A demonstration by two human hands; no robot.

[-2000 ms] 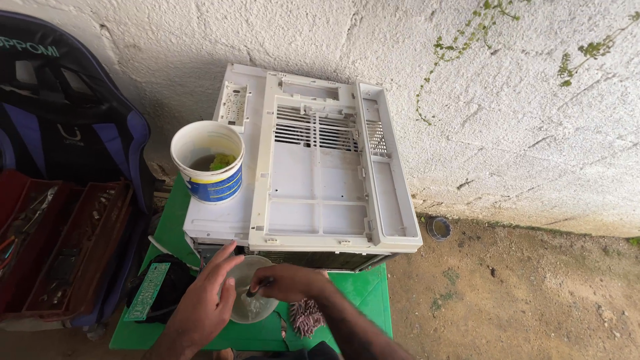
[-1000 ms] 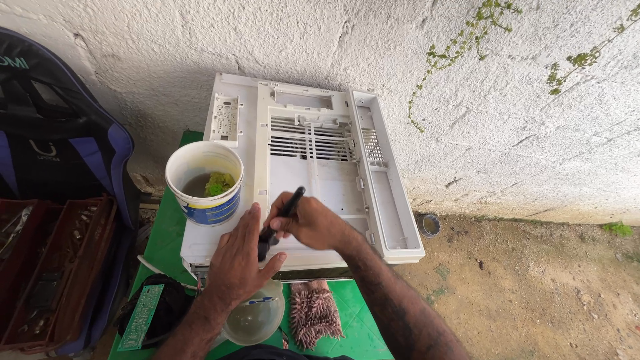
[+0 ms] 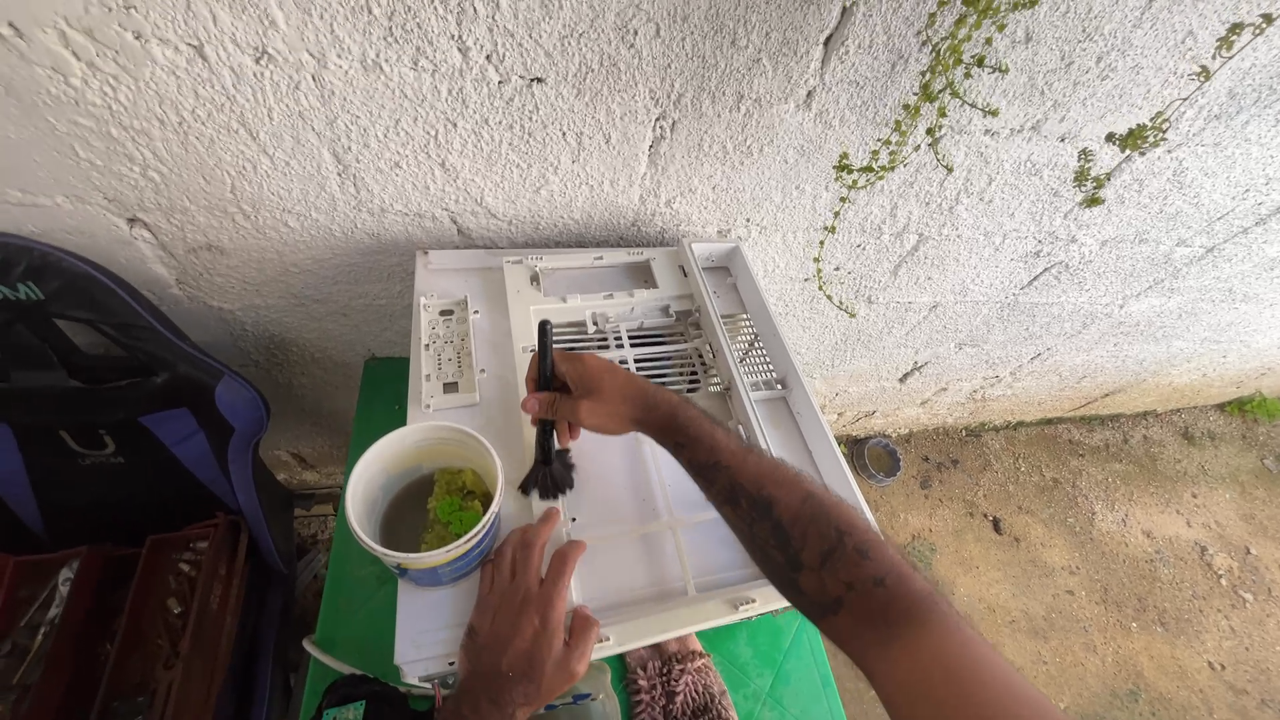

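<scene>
My right hand (image 3: 585, 395) grips a black brush (image 3: 546, 470) by its handle, bristles down against the left edge strip of a white plastic grille frame (image 3: 640, 520). My left hand (image 3: 530, 615) rests on the frame's lower left part, just below the bristles, fingers spread and holding nothing. The frame lies on a larger white panel (image 3: 490, 290), with a small white perforated plate (image 3: 450, 352) at its upper left. Left of the brush stands a white bucket (image 3: 365, 500) with cloudy liquid and a yellow-green sponge-like piece (image 3: 455, 508).
Beneath is a green plastic table (image 3: 350, 600), with a shaggy pinkish cloth (image 3: 680, 685) and a translucent container (image 3: 590, 700) at its near edge. A red toolbox (image 3: 150, 610) and a black chair (image 3: 130, 400) stand left. A rough white wall (image 3: 600, 120) runs behind.
The brush was low over the container two seconds ago, then between both hands at the frame's near left. Now my right hand holds it farther up the frame, apart from my left hand.
</scene>
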